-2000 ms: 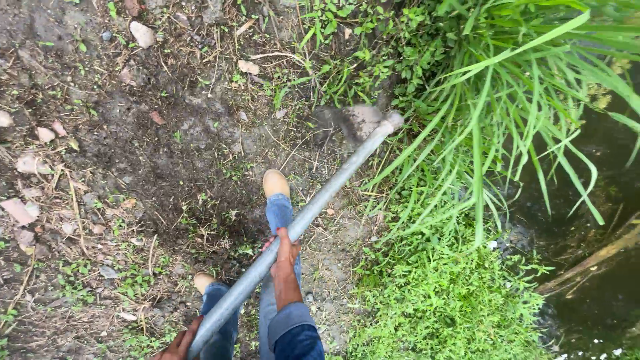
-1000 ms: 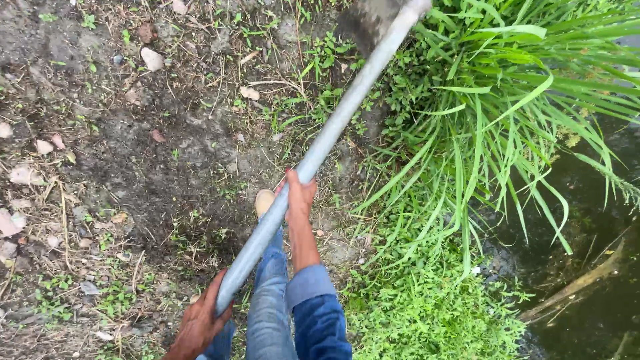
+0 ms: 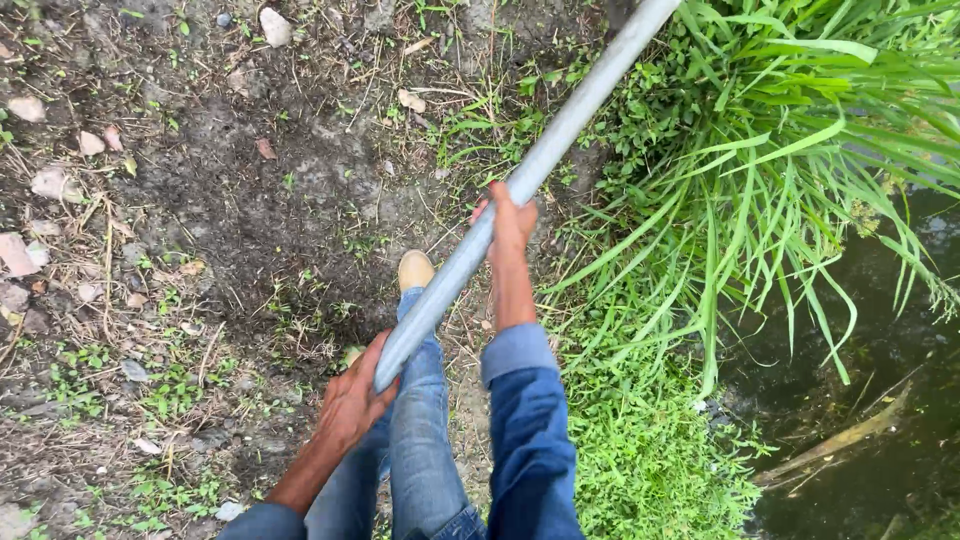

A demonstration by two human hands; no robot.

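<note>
A long grey metal pole (image 3: 559, 120) slants from the lower middle up past the top edge, so its far end is out of view. Around its near end, my left hand (image 3: 349, 401) is closed. Farther up the shaft my right hand (image 3: 511, 225) grips it, with the thumb along the side. Beneath the pole show my jeans and one tan shoe (image 3: 415, 271) on the bare soil (image 3: 247, 195). A clump of long-bladed grass (image 3: 750, 195) stands right of the pole.
Dark water (image 3: 832, 337) lies at the right, with a fallen stalk (image 3: 840, 446) in it. Low leafy weeds (image 3: 652, 450) cover the bank beside my right arm. Stones (image 3: 56, 184) and broken pieces are scattered on the ground at the left.
The pole's far end, with a dark blade on the ground in the earliest frame, has moved up and out of view. Both hands have stayed on the pole.
</note>
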